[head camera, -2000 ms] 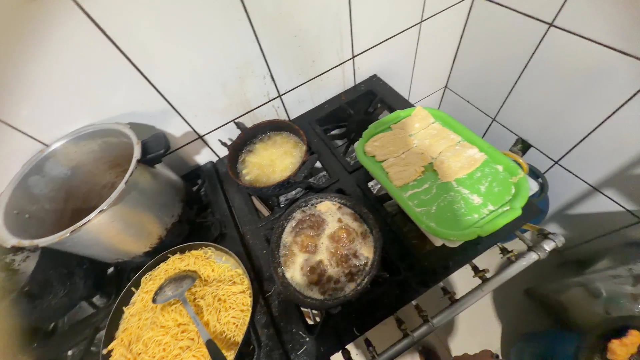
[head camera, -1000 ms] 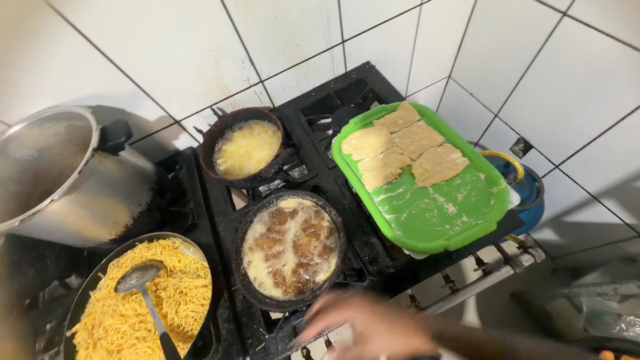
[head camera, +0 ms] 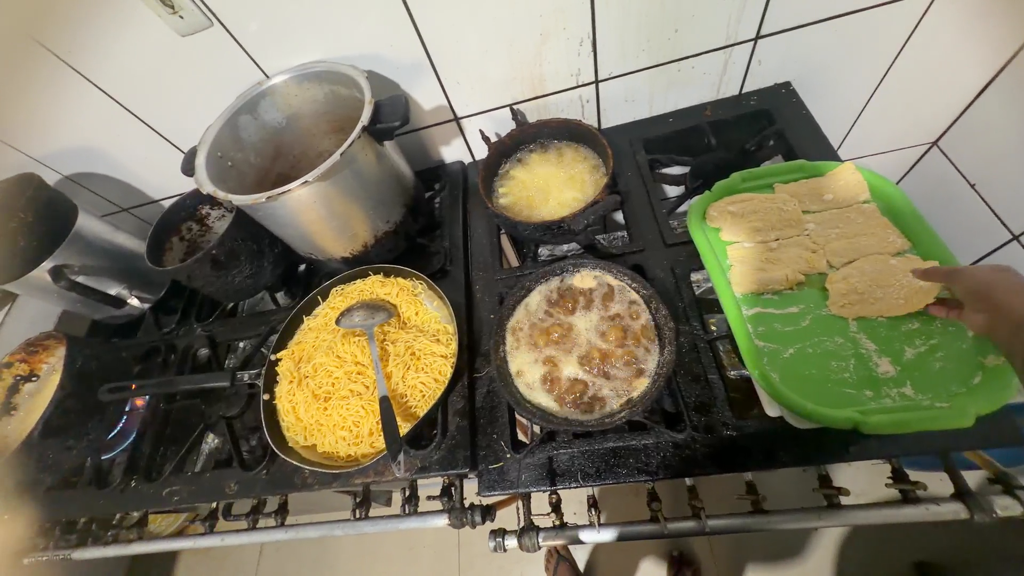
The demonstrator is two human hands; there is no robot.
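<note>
At the right edge, my right hand (head camera: pixel 972 300) has its thumb and fingers closed on the right end of a floured, breaded cutlet (head camera: pixel 876 286). That cutlet lies on a green plastic tray (head camera: pixel 888 372) beside several similar flat pieces (head camera: pixel 854 232). Left of the tray, a black pan of bubbling oil (head camera: pixel 582 344) holds browned pieces. Behind it, a smaller dark pan (head camera: pixel 546 180) has pale yellow food frying in foaming oil. Thin yellow noodles (head camera: pixel 336 384) fill a long-handled frying pan, with a metal skimmer (head camera: pixel 366 314) resting on them. My left hand is out of view.
A large aluminium pot (head camera: pixel 320 192) stands at the back left, near a blackened pot (head camera: pixel 216 248) and a metal jug (head camera: pixel 72 248). A lit burner flame (head camera: pixel 128 424) shows at the left. The gas pipe with valves (head camera: pixel 720 520) runs along the stove front.
My right hand, at the lower middle a second ago, has reached the cutlet at the tray's right side. The view has swung left. Two seconds ago the tray held fewer pieces in view.
</note>
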